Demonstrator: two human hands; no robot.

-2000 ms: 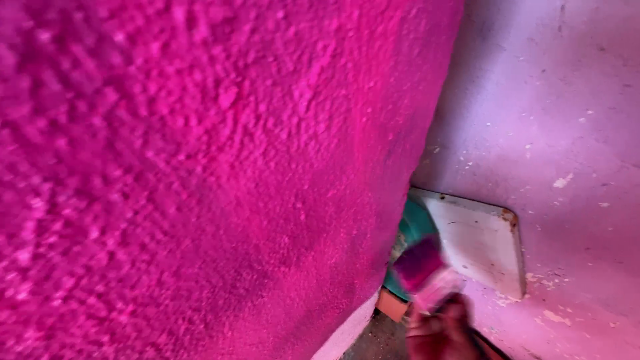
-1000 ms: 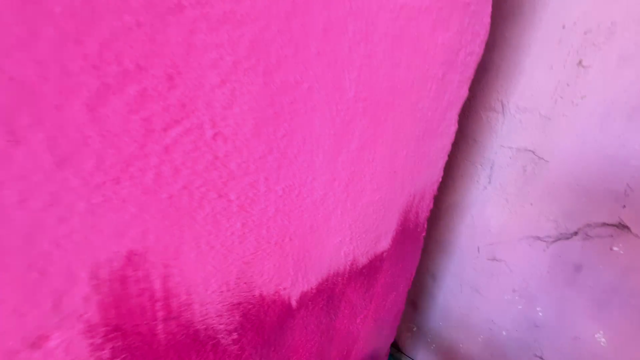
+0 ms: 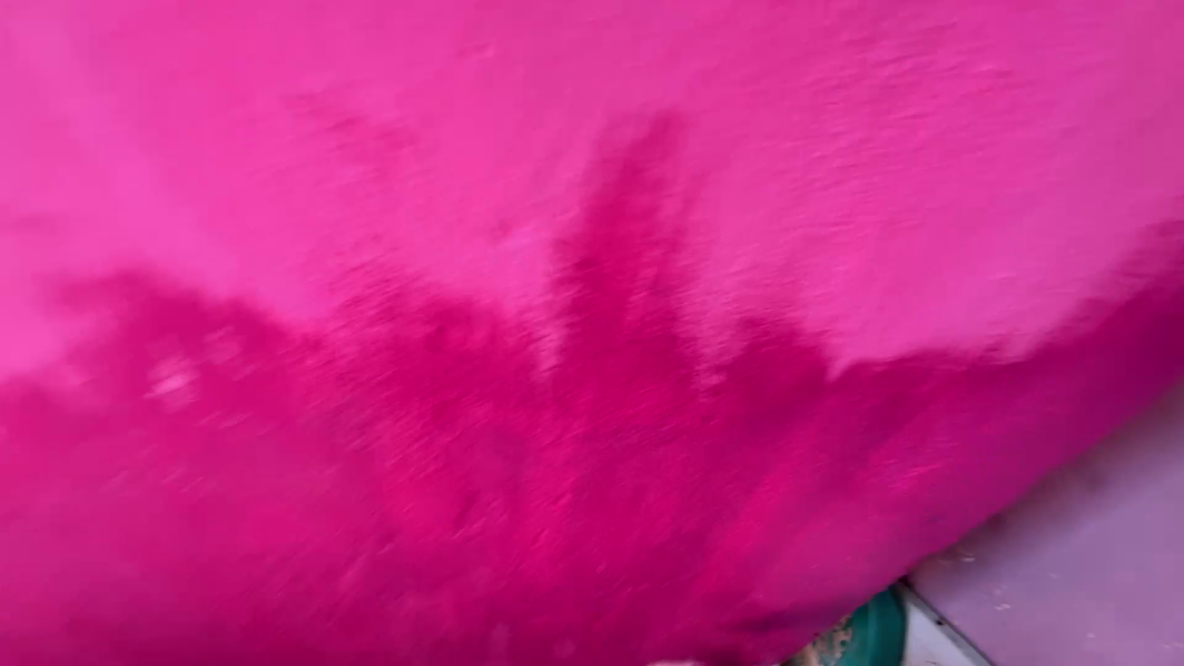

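A pink wall fills most of the head view, somewhat blurred. Its upper part is a lighter pink, and its lower part carries a darker, glossier magenta coat with a ragged, brushed upper edge. One streak of the dark coat reaches up near the middle. Neither of my hands can be made out; a tiny pale patch at the bottom edge is too small to identify. No paintbrush shows.
At the lower right, the pink wall meets a pale purple wall with chipped spots. In the corner below are part of a green, rounded object and a white panel with a dark edge.
Two seconds ago a hand held a paintbrush with magenta bristles at the lower right; it is out of sight now. The view has shifted and tilted, with more of the dark coat showing.
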